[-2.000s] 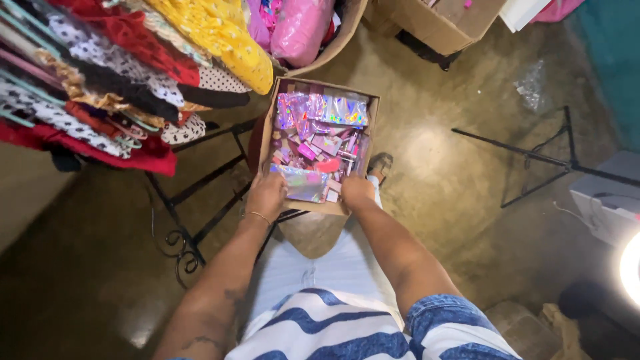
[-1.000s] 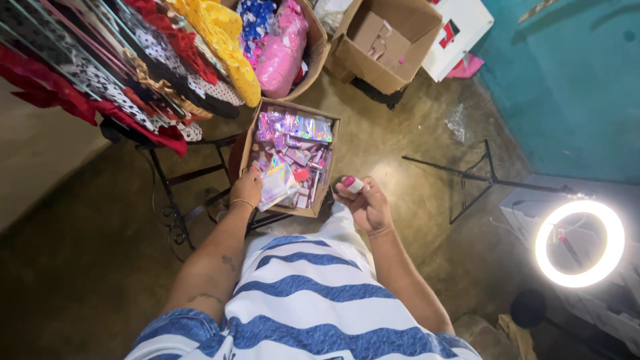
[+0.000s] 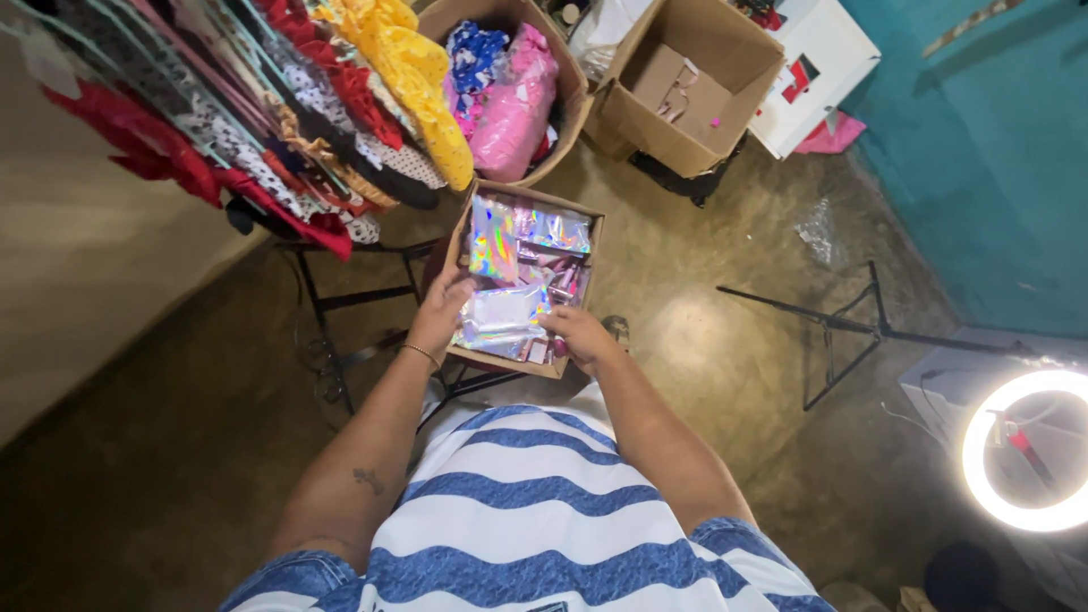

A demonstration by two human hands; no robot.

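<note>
A cardboard box in front of me holds several shiny holographic pouches and small pink items. My left hand grips the left end of a holographic pouch over the near part of the box. On the pouch's right end are the fingers of my right hand, and a small dark pink item shows beneath them, apparently tucked in the palm. Another holographic pouch lies upright along the box's far left side, beside a silvery one at the far edge.
Clothes on hangers crowd the upper left. Beyond the box stand a carton with a pink plastic-wrapped bundle and another open carton. Black metal legs are at left. A black stand and a lit ring light are at right.
My right hand has moved left from beside the box onto the holographic pouch. That pouch now spans both hands, and another stands out at the box's far left.
</note>
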